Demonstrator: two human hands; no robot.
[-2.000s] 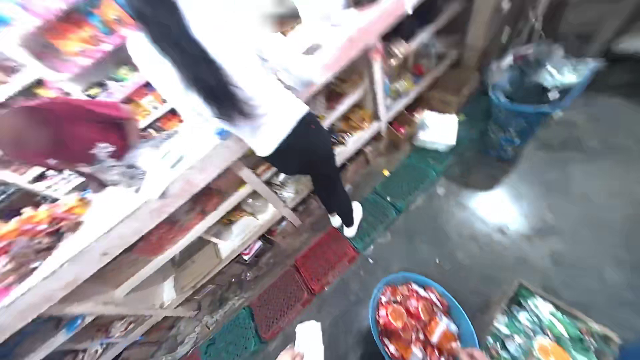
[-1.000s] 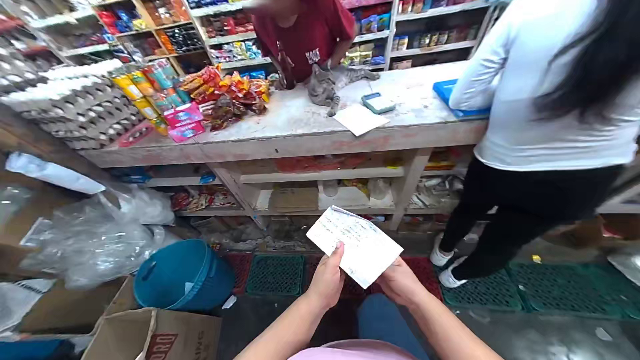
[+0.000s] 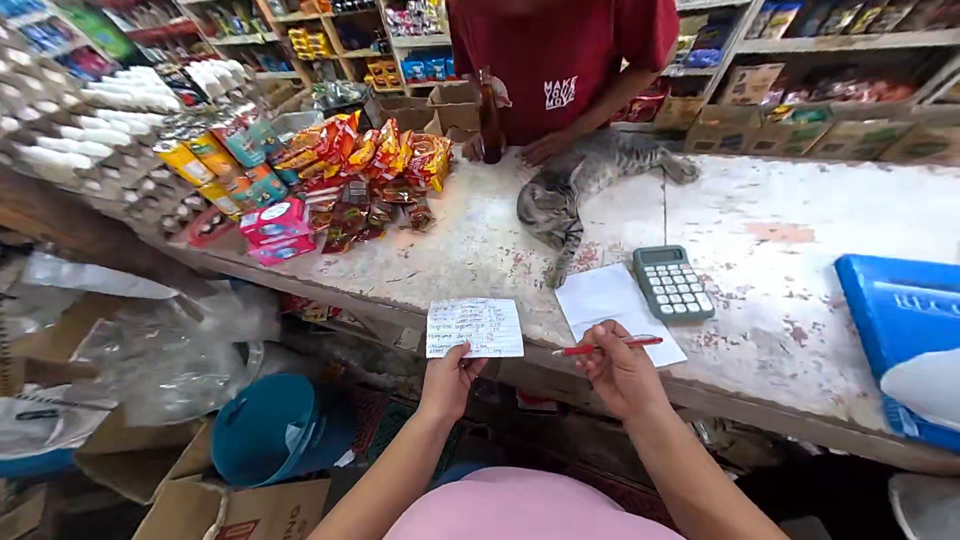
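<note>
My left hand (image 3: pixel 448 382) pinches the lower edge of a lined paper with handwriting (image 3: pixel 475 327), held in front of the counter edge. A red pen (image 3: pixel 634 342) lies in the fingers of my right hand (image 3: pixel 616 367), over the near edge of the counter. Beneath and behind the pen, a folded blank white paper (image 3: pixel 611 296) rests on the counter (image 3: pixel 480 262). Touching its right side is a grey-green calculator (image 3: pixel 673 283) with white keys. A tabby cat (image 3: pixel 559 199) lies behind these, one paw reaching to the paper.
Across the counter stands a person in a maroon shirt (image 3: pixel 555 67), hands by a brown bottle (image 3: pixel 490 120). Snack packets (image 3: pixel 360 161) and egg trays (image 3: pixel 97 142) fill the left. A blue ledger-like item (image 3: pixel 900 322) lies right. Below left are a teal bucket (image 3: pixel 262 431) and cardboard boxes (image 3: pixel 274 510).
The view has come closer to the counter. My right hand has let go of the handwritten paper, which both hands held a second ago, and now has a red pen.
</note>
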